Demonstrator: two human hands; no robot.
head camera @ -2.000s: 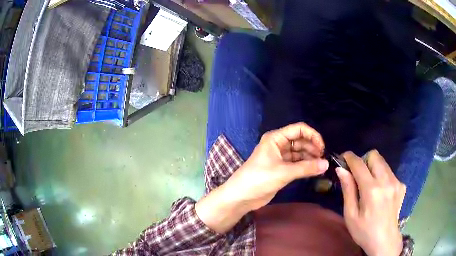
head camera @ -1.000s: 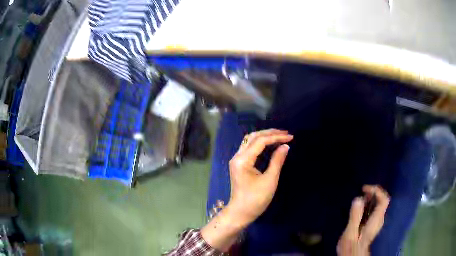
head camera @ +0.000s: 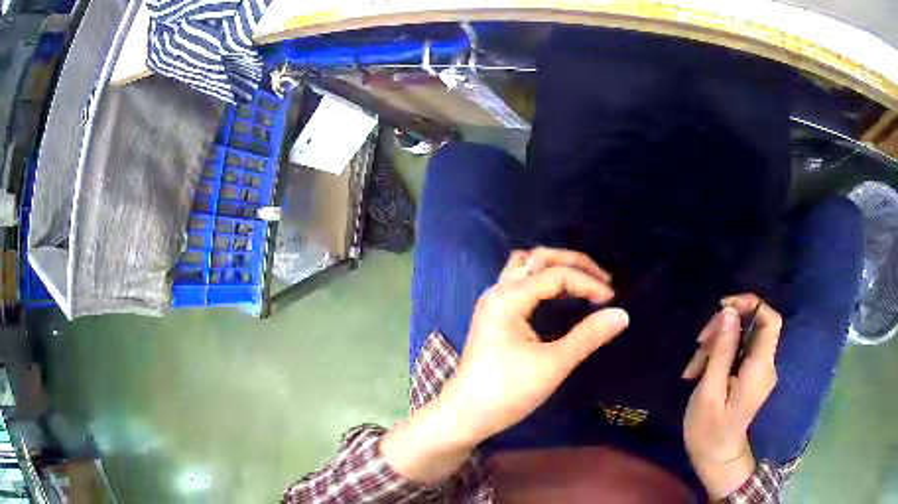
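Black cloth (head camera: pixel 660 187) covers my lap from the table edge down to my waist. My left hand (head camera: pixel 542 335) is over it, thumb and index fingertips almost meeting; against the black I cannot tell if they pinch fabric or thread. My right hand (head camera: pixel 731 379) is to the right, apart from the left, curled around dark thread snips (head camera: pixel 752 331), mostly hidden by the fingers. Its thumb and fingertip are close together; no thread can be seen between the hands. A small gold-yellow patch (head camera: pixel 623 414) shows on the dark cloth below my left hand.
A table edge (head camera: pixel 591 14) curves across the top. At left are draped grey fabric (head camera: pixel 133 197), a blue crate (head camera: pixel 224 226), striped fabric (head camera: pixel 205 44) and a white paper (head camera: pixel 333 134) on a shelf. A mesh basket (head camera: pixel 874 266) stands at far right on the green floor.
Two seconds ago my hands were close together with the snips between them; now they are apart, the right hand further right. The view has tilted, showing more of the table.
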